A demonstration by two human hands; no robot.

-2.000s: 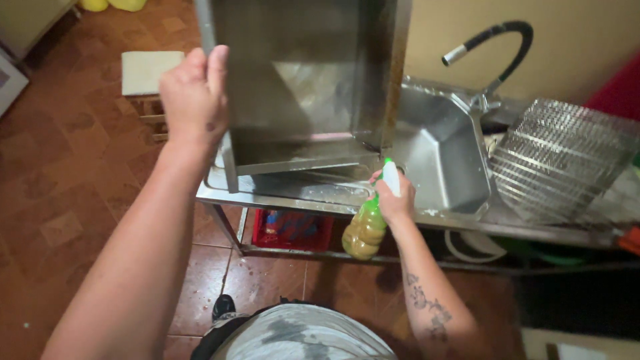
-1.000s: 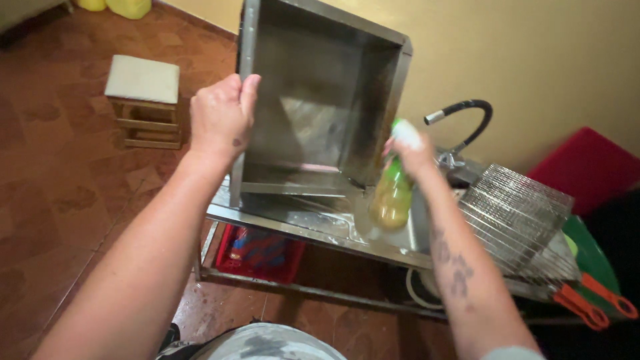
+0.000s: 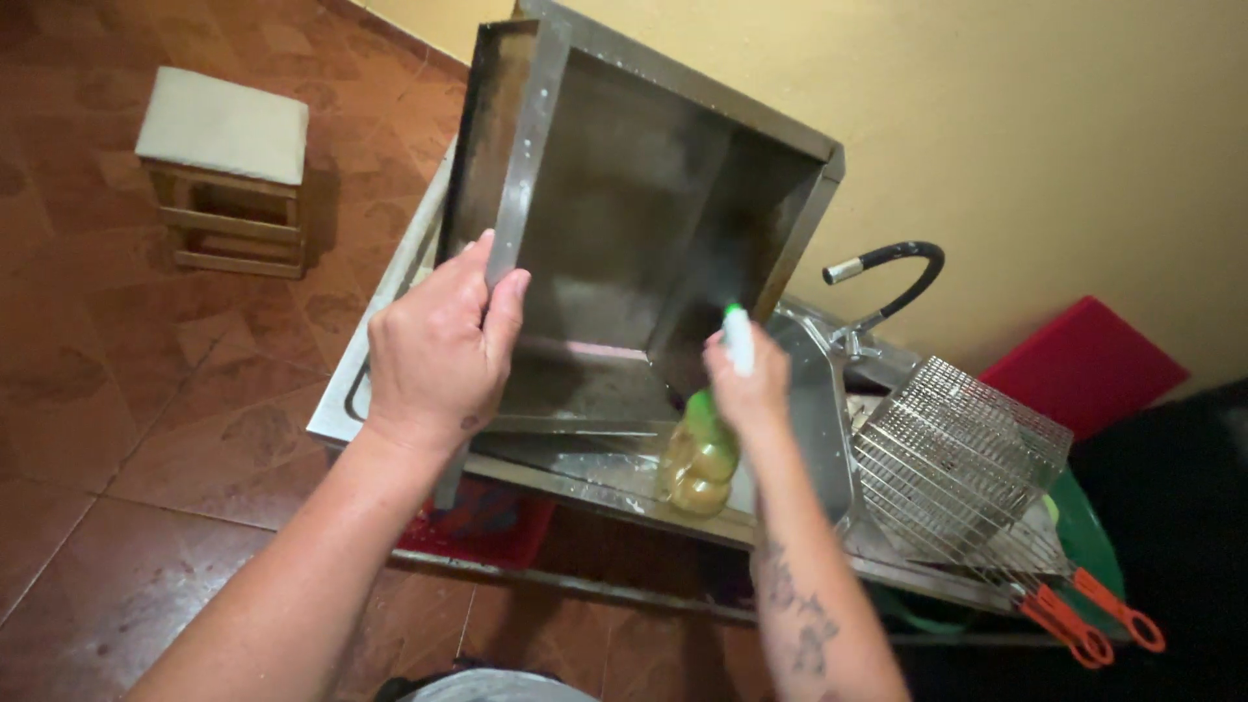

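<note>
With my left hand [image 3: 444, 341] I grip the left rim of a large rectangular metal pan [image 3: 624, 224], which is tilted up on the drainboard of a stainless steel sink unit. My right hand [image 3: 751, 375] is closed around the white and green trigger head of a spray bottle [image 3: 700, 463] holding yellowish liquid. The bottle is in front of the pan's lower right corner, its nozzle towards the inside. Behind my right forearm lies the sink basin [image 3: 814, 419], partly hidden. A black flexible faucet [image 3: 902, 255] stands at its back edge.
Wire grill baskets [image 3: 960, 468] with orange handles lie right of the basin, over a green tub [image 3: 1082, 536]. A red board [image 3: 1082, 370] leans near the wall. Below the counter is a red crate [image 3: 487, 526]. A stool with a pale cushion [image 3: 224, 127] stands on the tiled floor at left.
The spray bottle in my right hand was lower, outside the pan's corner, two seconds ago and is now before its interior. My left hand still holds the pan's rim. The view has shifted.
</note>
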